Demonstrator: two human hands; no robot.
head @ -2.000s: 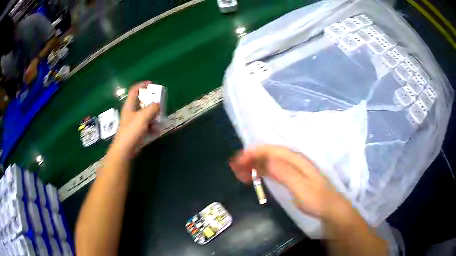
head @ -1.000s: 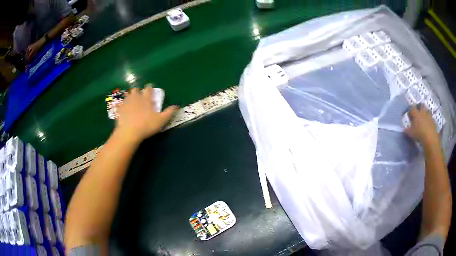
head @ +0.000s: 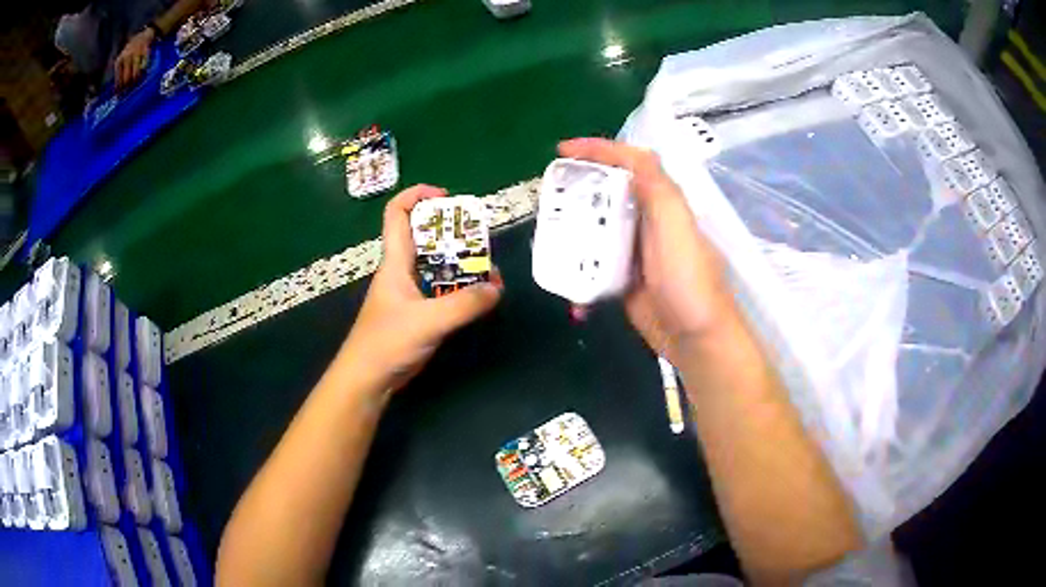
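Note:
My left hand [head: 419,304] holds a base with internals [head: 453,243], its brass-coloured contacts and yellow and red parts facing up. My right hand [head: 671,258] holds a white top cover [head: 583,229] with its hollow back towards me. The two parts are apart, side by side, above the bench's far edge. Another base with internals [head: 551,459] lies on the dark bench in front of me, touched by no hand.
One more open base [head: 372,163] lies on the green conveyor belt [head: 459,92]. A milky liner [head: 791,378] with rows of covers [head: 969,172] is at right. White housings [head: 98,390] are stacked at left. A thin pale strip [head: 671,396] lies beside the liner. A person's hand [head: 134,57] is across the belt.
My left hand has taken hold of a base and moved right, off the belt. My right hand has come back from the liner with a cover. The two hands are now close together.

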